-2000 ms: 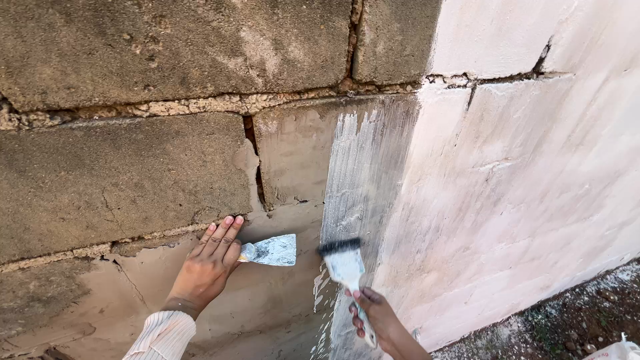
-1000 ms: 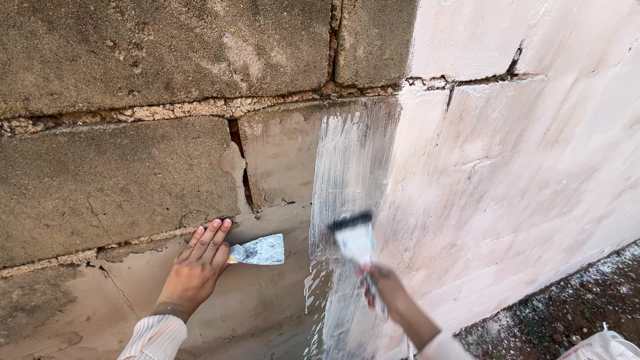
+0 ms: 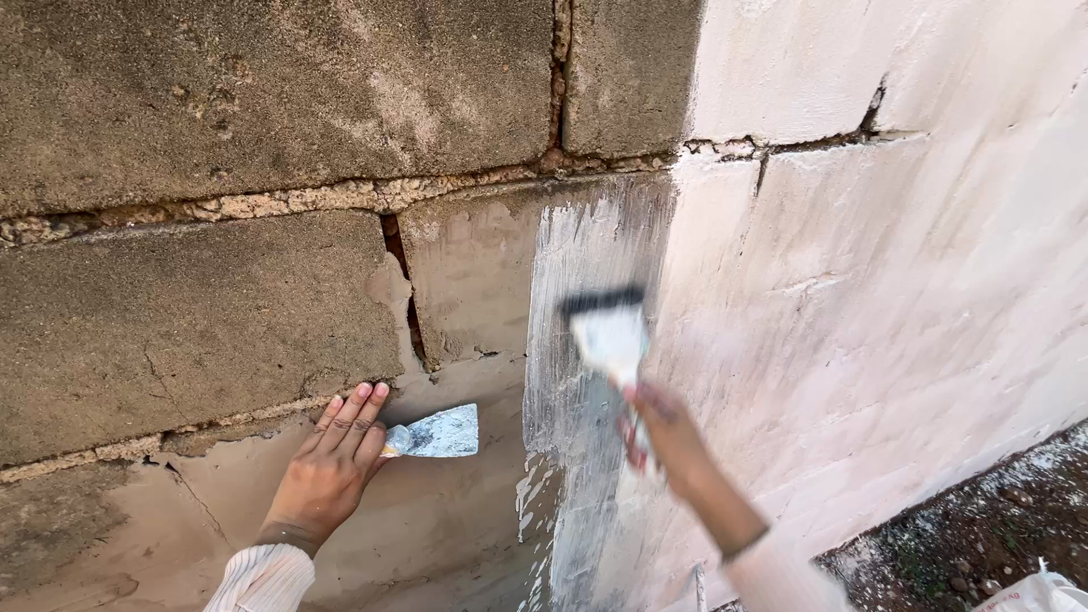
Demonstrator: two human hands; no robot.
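My left hand (image 3: 331,467) lies against the block wall (image 3: 195,331), fingertips on the mortar joint, with a paint-crusted scraper (image 3: 442,432) held under the palm, its blade pointing right. My right hand (image 3: 659,425), blurred, grips the handle of a wide paintbrush (image 3: 610,336). The brush's dark bristles point up and touch or nearly touch a strip of thin, wet-looking white paint (image 3: 578,399). That strip runs down between bare grey-brown block and the whiter painted wall (image 3: 850,340). White drips and splashes mark its lower left edge.
Rough mortar joints and open cracks (image 3: 404,280) run between the blocks. Soil (image 3: 960,527) spattered with white lies at the wall's foot, lower right. A white bag or container (image 3: 1041,592) bearing writing stands in the bottom right corner.
My right hand and the brush have moved up the white strip, from lower down. My left hand has stayed at the same joint with the scraper.
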